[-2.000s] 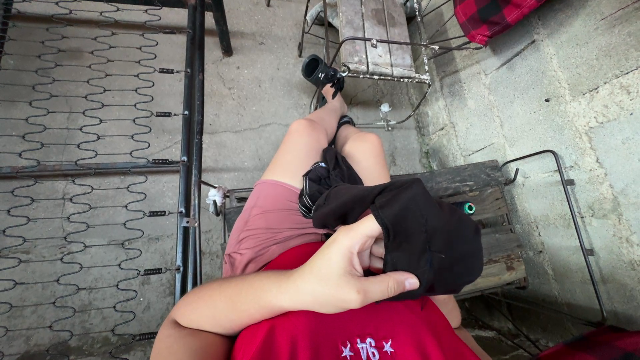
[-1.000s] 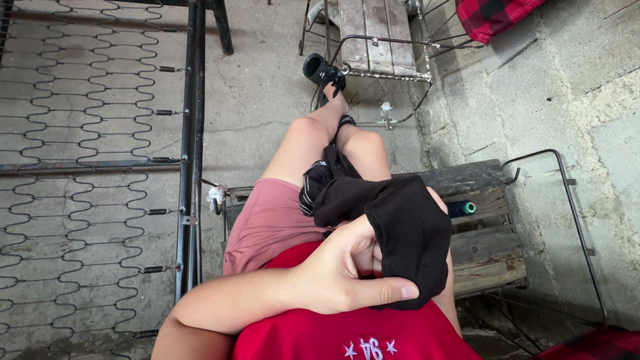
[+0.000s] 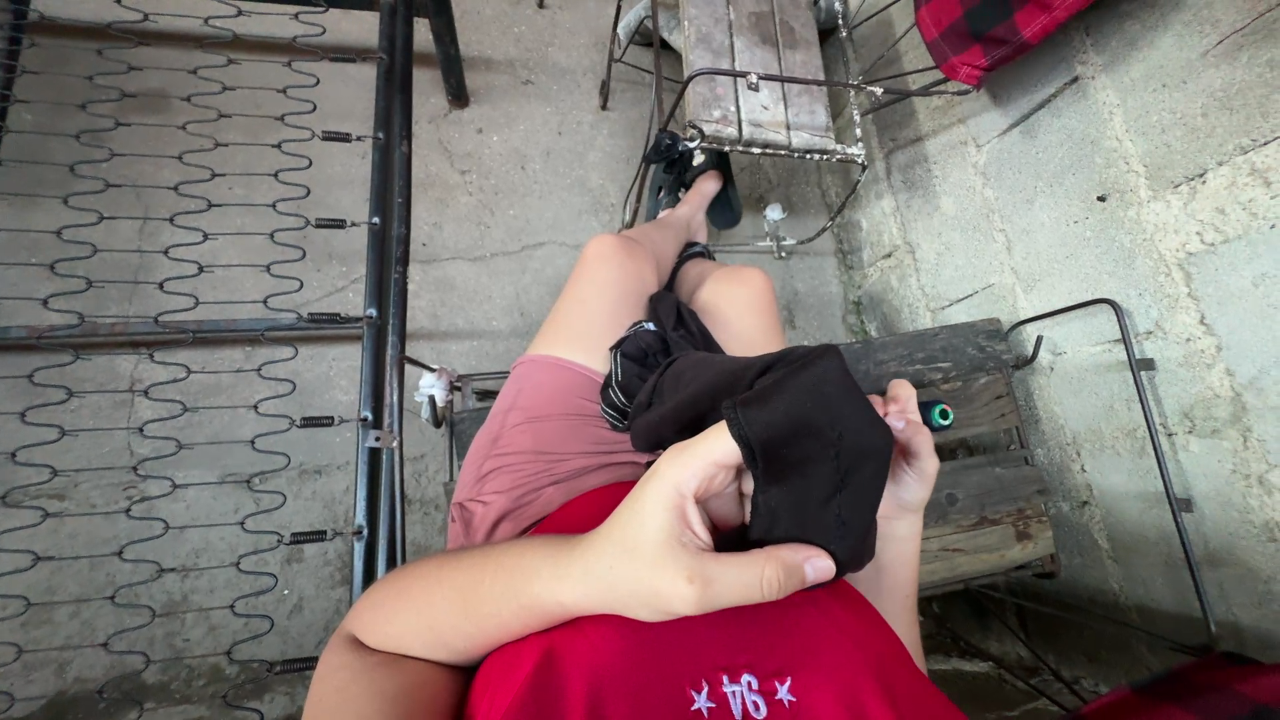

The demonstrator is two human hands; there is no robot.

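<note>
Black cloth point(image 3: 810, 450), a garment with a stitched edge, lies bunched from my thighs up to my hands. My left hand point(image 3: 700, 540) grips it near the hem, thumb outside on the lower edge and the other fingers inside, hidden by the fabric. At the cloth's far right edge my right hand point(image 3: 908, 450) pinches the fabric between its fingertips; part of those fingers is hidden. A spool of dark thread point(image 3: 937, 415) with a green end lies just beyond the right hand on the wooden bench.
I sit on a bench of weathered wooden slats point(image 3: 985, 490) with a metal frame. To the left stands a black metal frame with wire springs point(image 3: 385, 300). Ahead is another slatted wooden seat point(image 3: 760, 70); a rough concrete wall point(image 3: 1120, 200) runs along the right.
My right hand, mostly hidden behind the cloth before, now shows at its right edge beside the spool. The feet have shifted near the seat ahead. My left hand keeps its grip.
</note>
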